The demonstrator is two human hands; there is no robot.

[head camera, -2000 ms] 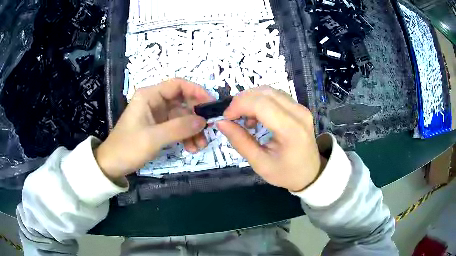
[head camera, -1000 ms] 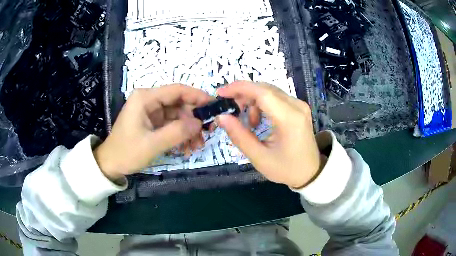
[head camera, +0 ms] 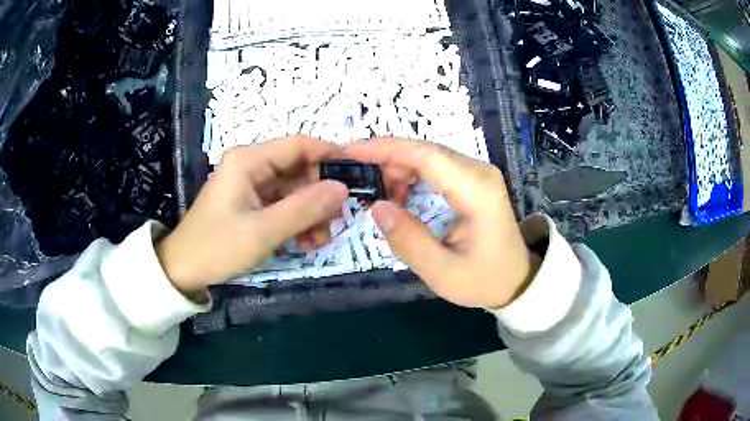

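Note:
A black plastic housing (head camera: 352,176) is held between my two bare hands above the pile of white strips (head camera: 329,90). Its slotted face is turned up, and a thin white line shows along its lower edge. My left hand (head camera: 255,205) grips its left end with thumb and fingers. My right hand (head camera: 452,214) holds its right end, with the index finger behind it and the thumb tip just below its right corner. The fingertips behind the housing are partly hidden.
A heap of black housings (head camera: 90,148) lies in clear plastic (head camera: 25,238) at left. The centre tray's dark rim (head camera: 329,300) is below my hands. At right, a speckled grey tray (head camera: 633,140) holds black pieces (head camera: 555,82). A blue-edged tray (head camera: 719,205) of white strips is far right.
The housing has turned so its slotted face shows upward. My right thumb has moved down and right from its front edge. My left hand keeps its grip.

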